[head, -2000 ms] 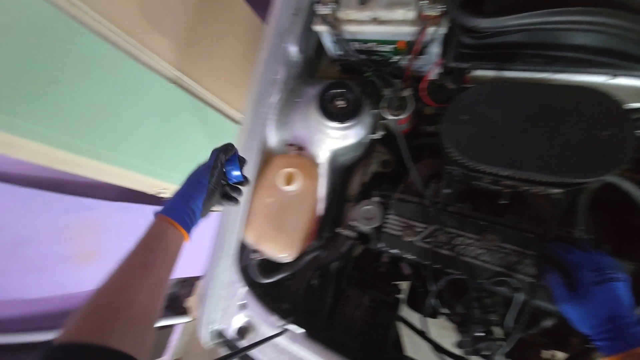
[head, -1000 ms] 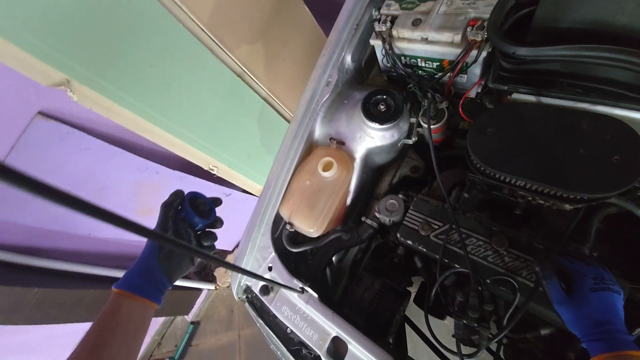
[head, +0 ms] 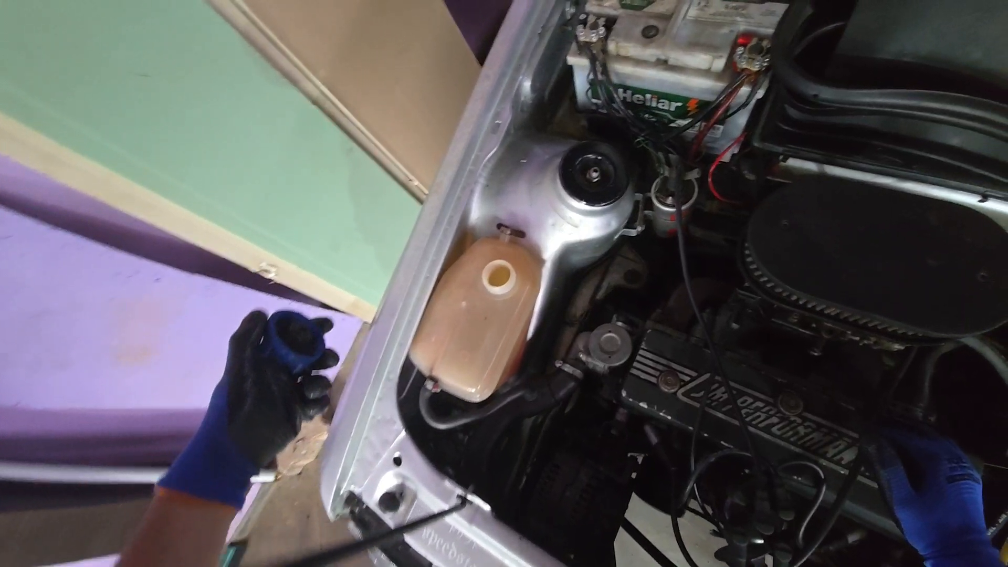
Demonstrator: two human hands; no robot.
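Observation:
My left hand (head: 272, 394), in a blue and black work glove, holds a blue screw cap (head: 294, 341) beside the car's fender, its hollow side showing. To its right, the translucent coolant reservoir (head: 472, 327) has an uncovered filler neck (head: 499, 277) and a pinkish-brown tint. My right hand (head: 929, 480), gloved the same way, rests at the right end of the black valve cover (head: 740, 409); its fingertips are lost in shadow, and I cannot tell whether they grip anything.
A car battery (head: 669, 87) with cables stands at the top, near a strut tower (head: 594, 175). An oval air cleaner (head: 878, 256) sits above the valve cover. A dark hood prop rod (head: 386, 538) crosses the front edge. Thin cables hang over the engine.
The blue cap in my left hand now shows its hollow side more plainly than a second ago. My right hand stays by the valve cover. The view has shifted.

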